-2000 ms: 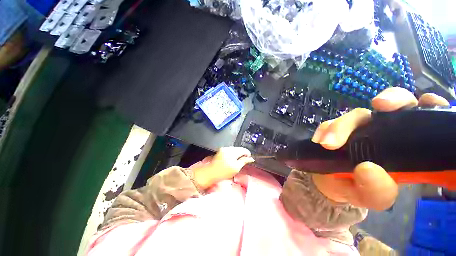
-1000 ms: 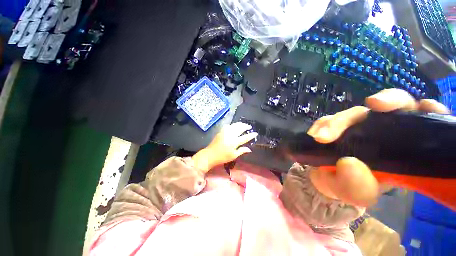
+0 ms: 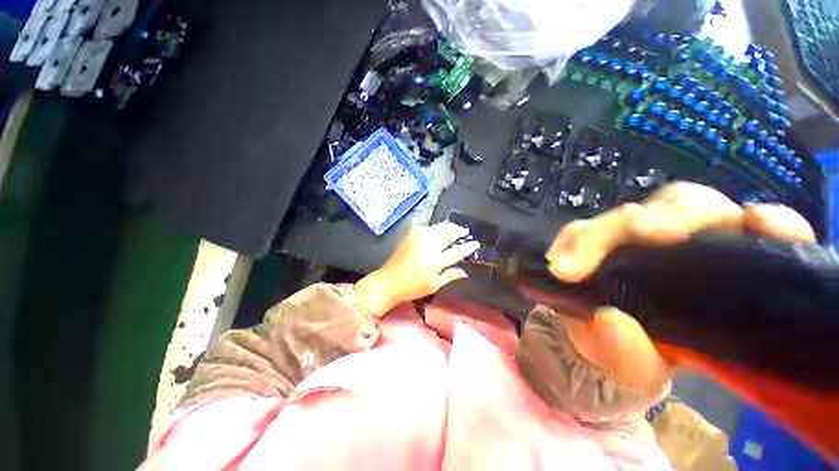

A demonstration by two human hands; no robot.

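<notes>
My right hand [image 3: 653, 267] is shut on the electric screwdriver [image 3: 736, 294], black and orange-red, its blurred front end pointing left towards my left hand. My left hand [image 3: 423, 262] lies at the bench's near edge, fingers spread, fingertips at a black plastic housing [image 3: 480, 235]; whether they grip it is unclear. More black housings [image 3: 522, 179] with shiny metal bits lie in rows behind. The blue screw tray [image 3: 378, 181], full of silvery-white grains, stands left of them.
Loose black parts [image 3: 405, 101] with green pieces lie behind the tray. A clear plastic bag [image 3: 534, 28] and rows of circuit boards [image 3: 699, 101] are at the back. A black mat [image 3: 230, 120], pale plates [image 3: 78, 46] and a green conveyor [image 3: 101, 304] are left; a cardboard box [image 3: 690, 437] is lower right.
Since two seconds ago, my left hand has opened its fingers and reached to the housing. The screwdriver has tilted, its rear end lower. The view has shifted, moving the tray left.
</notes>
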